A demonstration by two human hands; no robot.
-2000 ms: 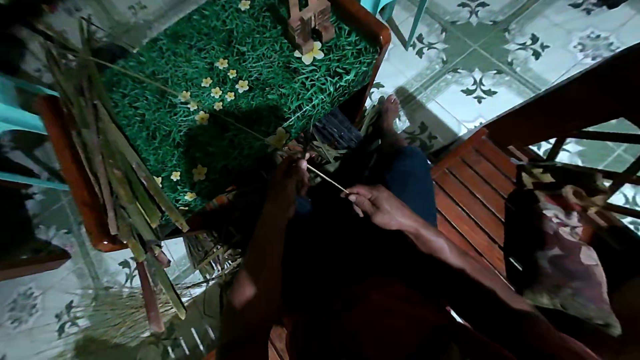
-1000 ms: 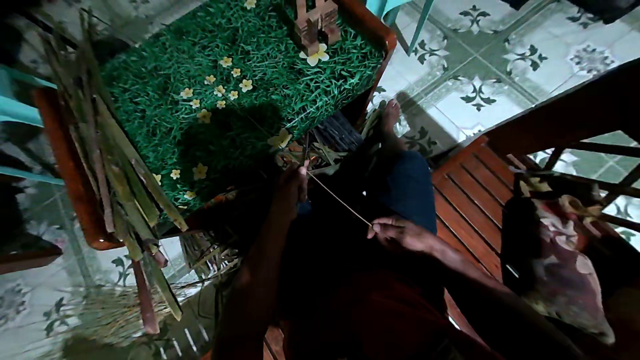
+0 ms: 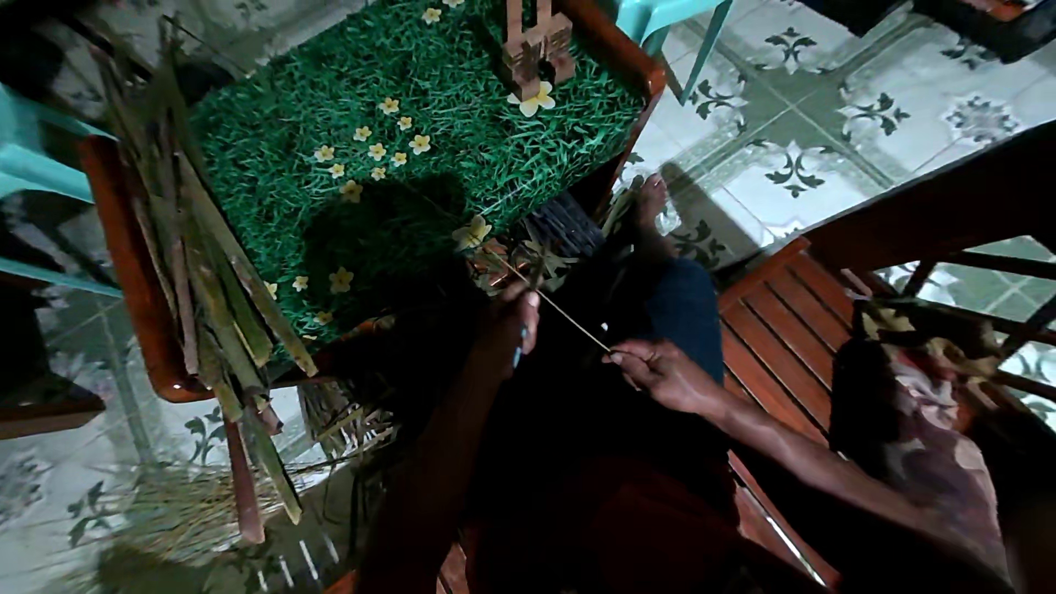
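A thin pale plant strip (image 3: 575, 322) runs slantwise over my lap between my two hands. My right hand (image 3: 658, 371) pinches its lower right end with thumb and fingers. My left hand (image 3: 518, 318) is closed around a tool with a blue part showing below the fist and what looks like a dark blade above, where the strip passes. The tool's exact kind is too dark to tell. Beyond the left hand, plant scraps and a dark bundle of strips (image 3: 565, 224) lie by the table's near edge.
A wooden table (image 3: 136, 272) with a grass-print cover bears long flat plant stalks (image 3: 210, 272) at the left and a small wooden object (image 3: 536, 54) at the far side. A slatted wooden bench (image 3: 784, 338) with a patterned cloth (image 3: 940, 404) is at the right. Thin strips (image 3: 190, 503) lie on the floor.
From two seconds to one second ago, my right hand moved away from the left, down and right, and a longer stretch of strip showed between them. Both hands still hold their things.
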